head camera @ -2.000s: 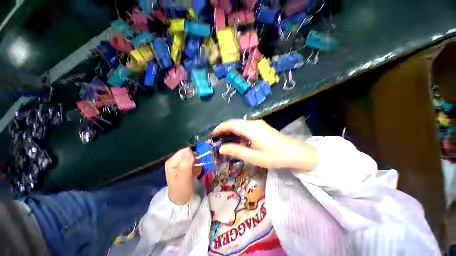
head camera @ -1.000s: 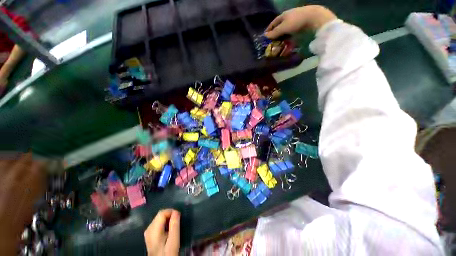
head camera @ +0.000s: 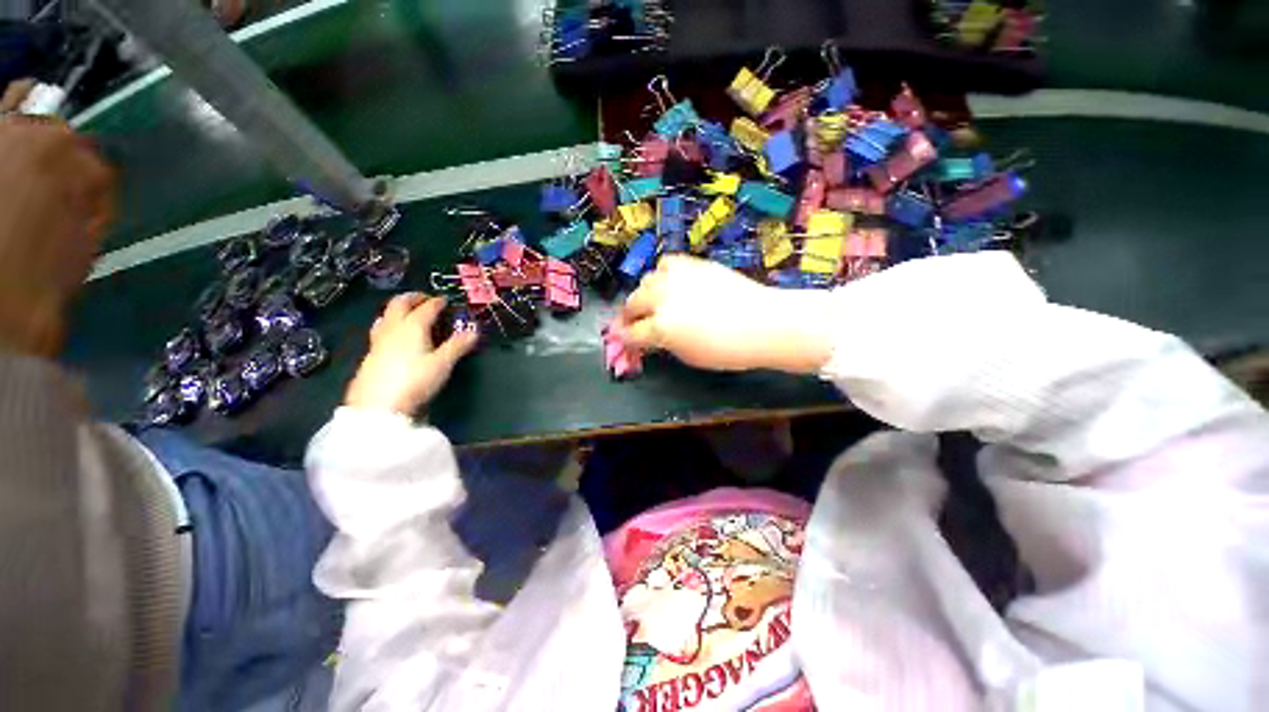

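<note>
My right hand (head camera: 682,317) pinches a pink binder clip (head camera: 621,351) just above the bench near its front edge. My left hand (head camera: 404,355) rests at the bench, its fingertips at a small dark glossy housing (head camera: 462,323); whether the fingers grip it is hard to tell. Pink clips (head camera: 560,282) lie in a small group just beyond the left hand. A large heap of blue, teal, pink and yellow clips (head camera: 824,242) lies beyond my right hand. Many dark glossy housings (head camera: 260,366) lie grouped at the left.
The black tray (head camera: 793,53) stands behind the heap, with clips on both its sides. A grey metal post (head camera: 251,104) slants down at upper left. Another person's hand (head camera: 53,223) and sleeve are at the far left. A pale strip (head camera: 473,178) runs along the dark-green bench.
My right hand has come back from the tray's right side to the near bench and now pinches a pink clip. My left hand is at the dark housing. The view has tilted down.
</note>
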